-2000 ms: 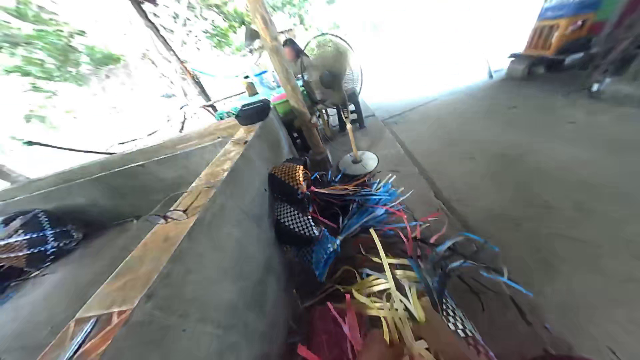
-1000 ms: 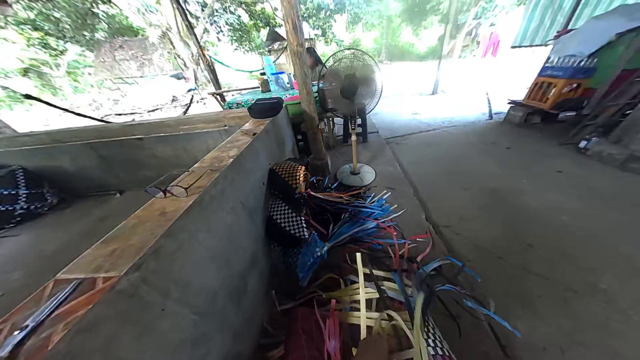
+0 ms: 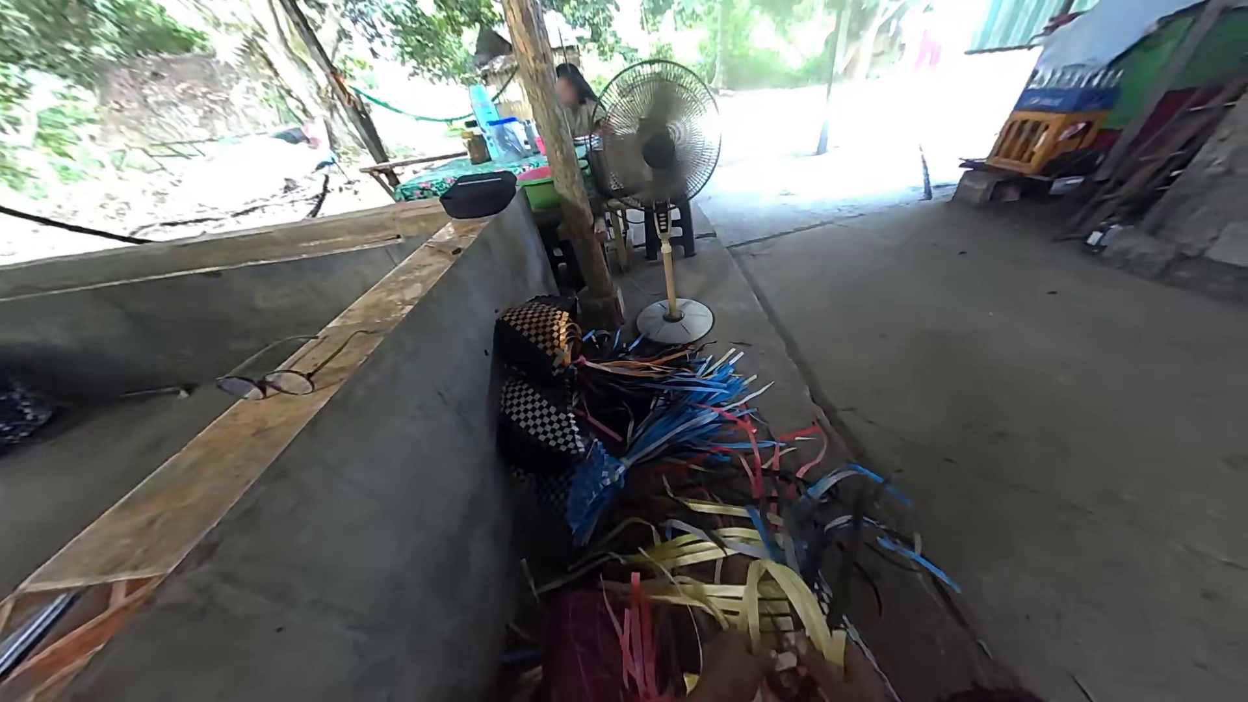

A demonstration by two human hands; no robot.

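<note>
At the bottom edge, my left hand [image 3: 729,667] and my right hand [image 3: 846,675] are close together at a piece of weaving made of pale yellow plastic strips [image 3: 775,595]. The fingers are dim and partly cut off, so their exact hold is unclear. Red strips [image 3: 639,634] stand up left of my left hand. Beyond lie a bundle of blue strips [image 3: 673,419], a black-and-white checkered woven piece [image 3: 543,417] and an orange-and-black woven piece [image 3: 536,330], beside the concrete wall.
A low concrete wall [image 3: 390,487] with a wooden top runs along the left, with eyeglasses [image 3: 291,381] and a black case [image 3: 478,195] on it. A pedestal fan [image 3: 673,322] stands ahead near a wooden post [image 3: 556,127]. A person [image 3: 577,102] is behind the post. Crates [image 3: 1045,141] stand far right.
The view has steadied since two seconds ago. The yellow strips near my hands have shifted and now bend over in a loop. The fan, eyeglasses and woven pieces by the wall stay in place.
</note>
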